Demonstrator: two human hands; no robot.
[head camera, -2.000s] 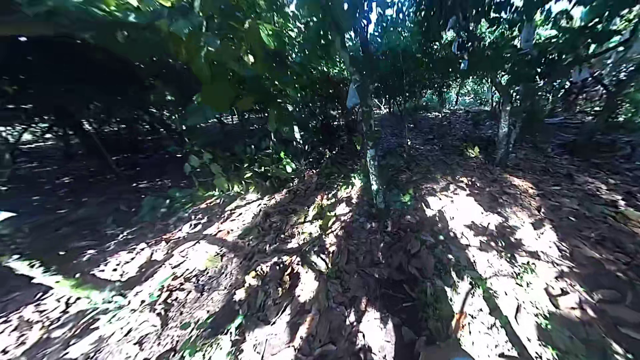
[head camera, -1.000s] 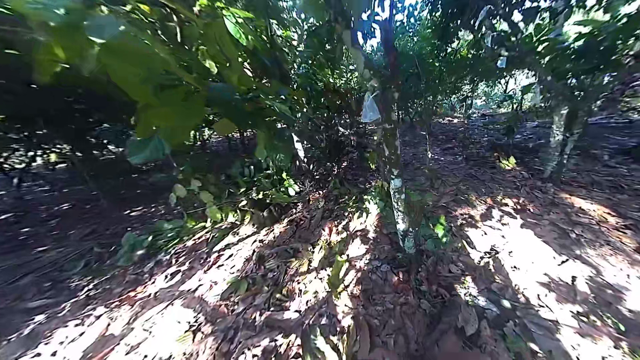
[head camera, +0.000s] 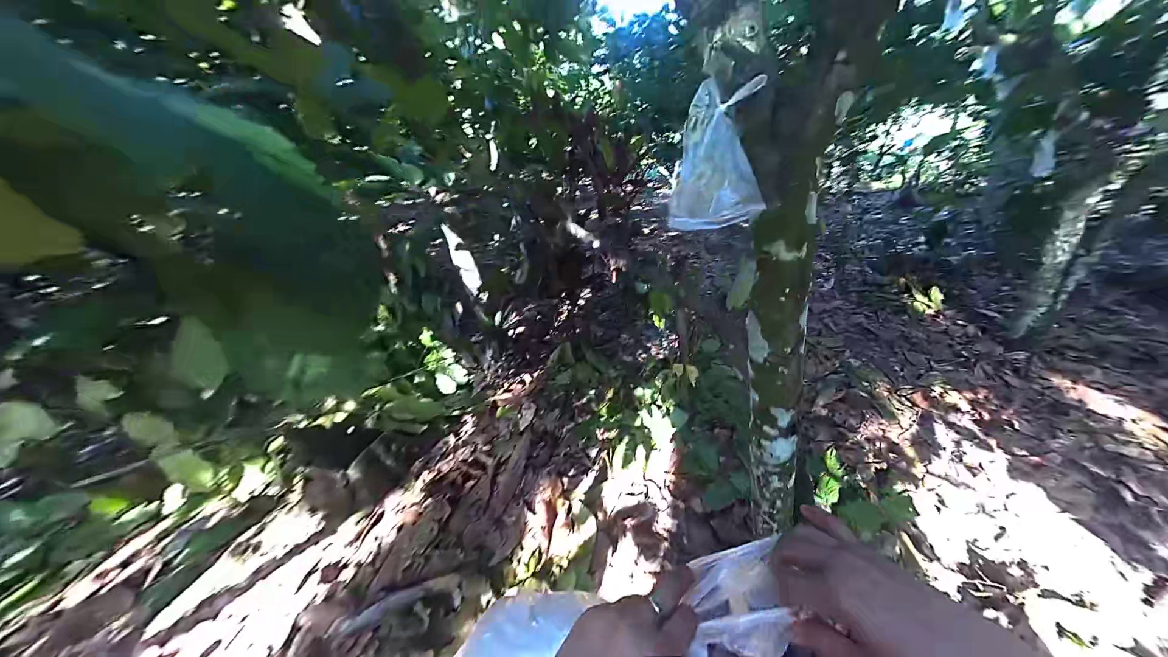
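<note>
Low in the view, my left hand (head camera: 630, 625) pinches a clear plastic bag (head camera: 735, 584), and my right hand (head camera: 849, 584) grips the same film from the right side. A whitish plastic piece (head camera: 529, 625) lies against my left hand on its left; whether it belongs to the same bag I cannot tell. Above and beyond my hands, a knotted clear plastic bag (head camera: 718, 169) hangs beside a tree trunk (head camera: 780, 365) with pale patches on its bark. What that hanging bag covers is hard to make out.
Large blurred leaves (head camera: 228, 210) hang close on the left. Dry leaf litter (head camera: 438, 520) covers the ground. Another pale trunk (head camera: 1063, 255) leans at the right, with small green plants (head camera: 867, 497) by the near trunk's foot.
The view has come nearer to the trunk with the hanging bag. Both my hands, holding clear plastic, have come into view at the bottom.
</note>
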